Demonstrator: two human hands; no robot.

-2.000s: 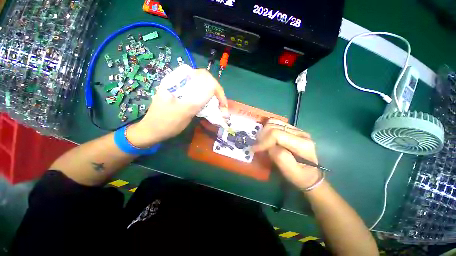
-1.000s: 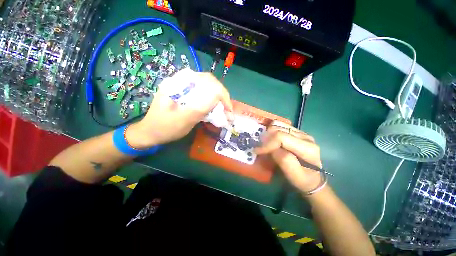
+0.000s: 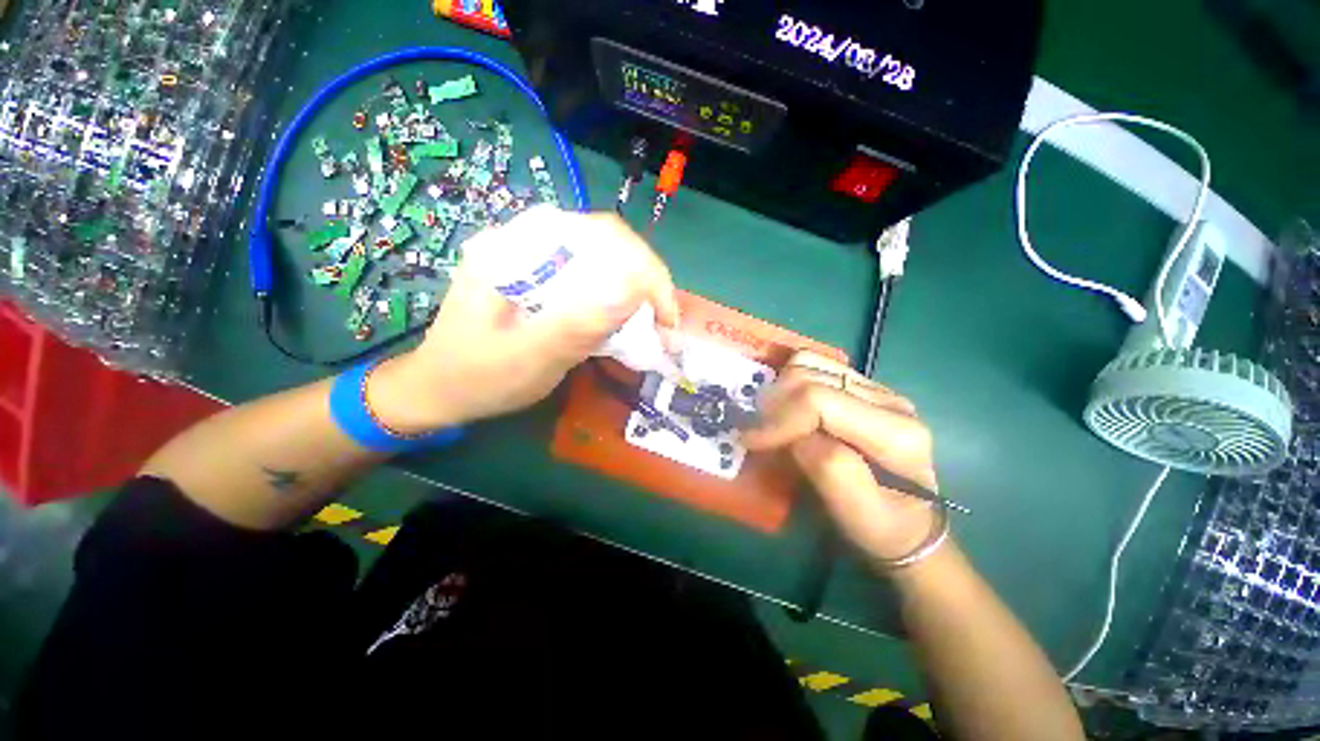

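My left hand (image 3: 529, 319) is closed around a white glue bottle (image 3: 539, 272) with blue print, tilted so its narrow yellowish tip points down at the white jig (image 3: 727, 460). The jig carries black shapes and lies on the orange mat (image 3: 615, 460). My right hand (image 3: 854, 449) holds thin dark tweezers (image 3: 924, 494); their rear end sticks out behind the hand. The front end is hard to make out beside a small dark part (image 3: 707, 407) at the jig. Whether the glue tip touches the part cannot be told.
A black power box (image 3: 811, 116) stands behind the mat. A pile of green circuit boards (image 3: 384, 217) lies inside a blue cable (image 3: 268, 174) at the left. Clear trays stand left (image 3: 116, 159) and right (image 3: 1252, 594). A pale green fan (image 3: 1187, 413) with white cord is at the right.
The view has shifted slightly, so the bench items sit a little further right and the mat a little lower. Both hands keep their holds over the jig, with only slight movement.
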